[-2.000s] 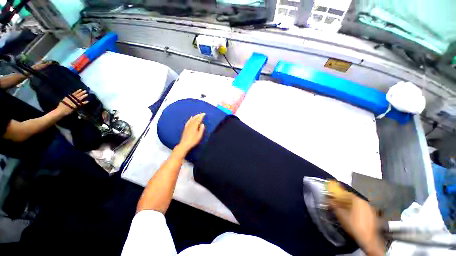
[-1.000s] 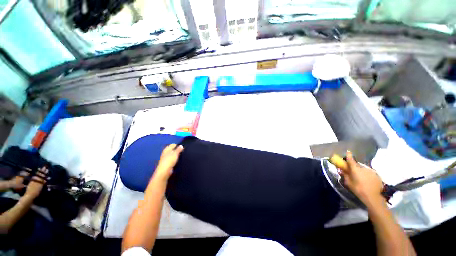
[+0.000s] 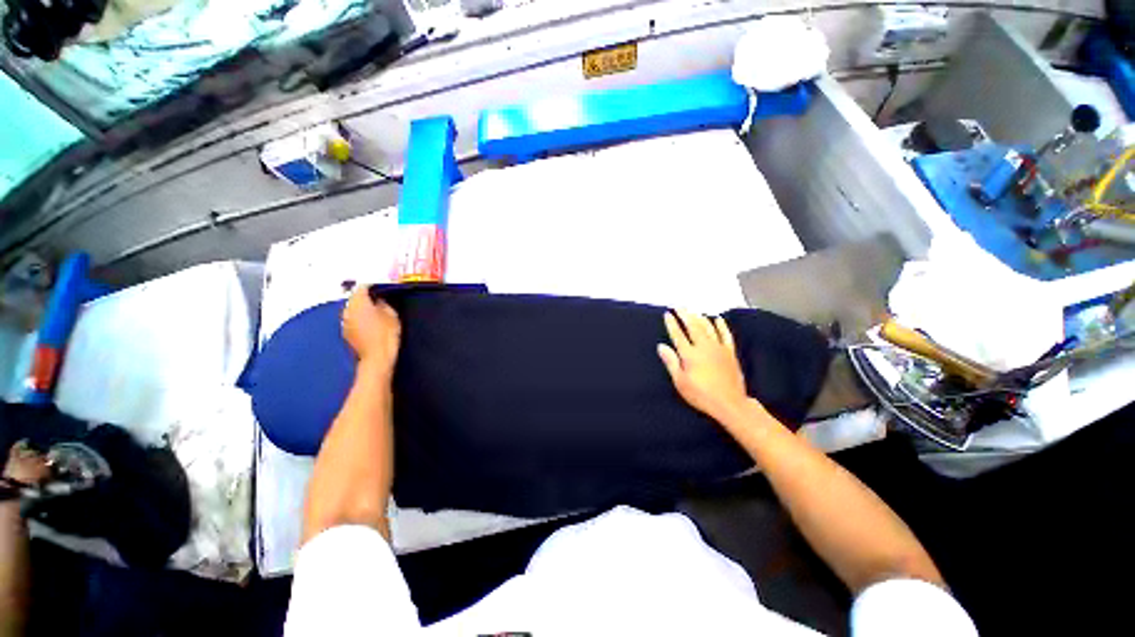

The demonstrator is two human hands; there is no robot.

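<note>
A dark garment (image 3: 535, 398) lies over the padded navy-blue board, whose rounded end (image 3: 303, 380) shows bare at the left. My left hand (image 3: 372, 326) grips the garment's upper left edge. My right hand (image 3: 703, 363) lies on the garment toward its right end, palm down with fingers spread, holding nothing. The steam iron (image 3: 927, 380), with a tan handle, stands to the right of the garment, let go, at the right end of the table.
A grey-brown plate (image 3: 822, 289) lies behind the garment's right end. Blue bars (image 3: 610, 115) line the back, with a white lump (image 3: 780, 54) at one end. A blue tray (image 3: 996, 205) holds small parts at right. Another person's hand (image 3: 25, 463) works at far left.
The iron has been let go at the right, and my right hand has moved left onto the garment. My left hand now grips the garment's edge. The camera view has shifted.
</note>
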